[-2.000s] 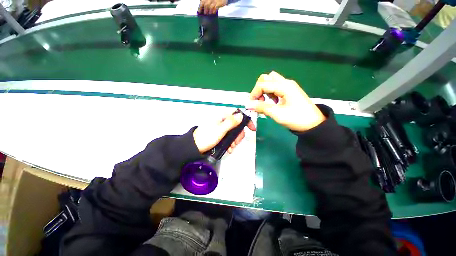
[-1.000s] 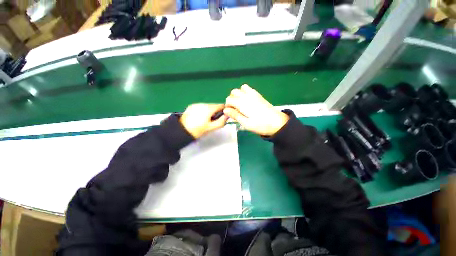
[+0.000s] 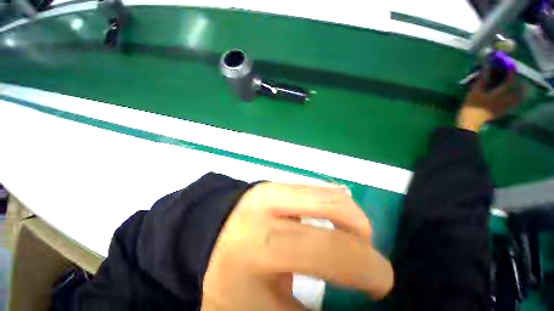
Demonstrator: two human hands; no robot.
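My left hand (image 3: 291, 243) is large and close to the camera at bottom centre, over the white sheet. Its fingers are curved and apart, and no part shows in it. My right hand (image 3: 491, 102) reaches over the belt at the upper right. Its fingers are around a black unit with a purple head (image 3: 502, 61); the fingers and blur hide part of the unit. A black barrel unit with a handle (image 3: 238, 73) is on the green belt, its handle pointing right.
Another dark unit (image 3: 112, 30) is on the belt at upper left. White rails (image 3: 261, 143) edge the belt. Black handle shells (image 3: 515, 264) lie at lower right. A brown carton (image 3: 39, 261) is at lower left. A grey post (image 3: 528, 195) crosses the right side.
My hands have parted from over the near rail. My right hand has moved right and away to the purple-headed unit; my left has come closer to the camera. A barrel unit now shows mid-belt.
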